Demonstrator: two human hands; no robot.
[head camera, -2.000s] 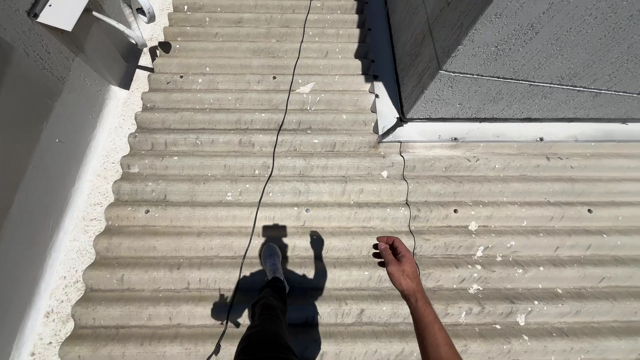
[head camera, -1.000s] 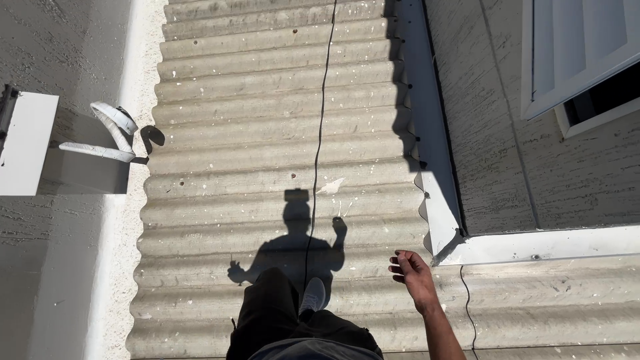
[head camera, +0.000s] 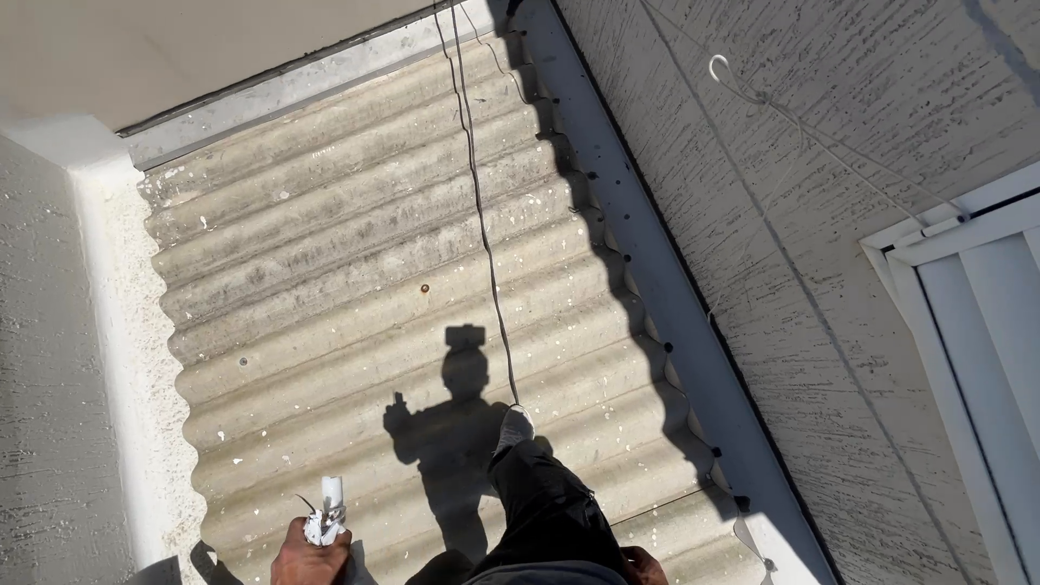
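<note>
At the bottom left of the head view my left hand (head camera: 311, 556) is closed around a white object (head camera: 331, 504), tube-shaped at its top and crumpled or torn lower down, with a thin dark strand beside it. My right hand (head camera: 644, 565) shows only partly at the bottom edge, beside my dark clothing; its fingers and anything in them are mostly hidden. A thin dark cable (head camera: 488, 244) runs up the corrugated roof sheet (head camera: 366, 341) from my shoe (head camera: 515, 426).
Grey flashing (head camera: 650, 236) and a textured wall (head camera: 780, 244) border the right, with a louvred window or shutter frame (head camera: 902, 260) and a white cord (head camera: 845, 166). A white ledge (head camera: 134, 349) lines the left. A flashing strip (head camera: 284, 97) crosses the far end.
My left hand has come into view with the white object. My right hand has dropped to the bottom edge, beside my body. The view has moved up the roof to its far end.
</note>
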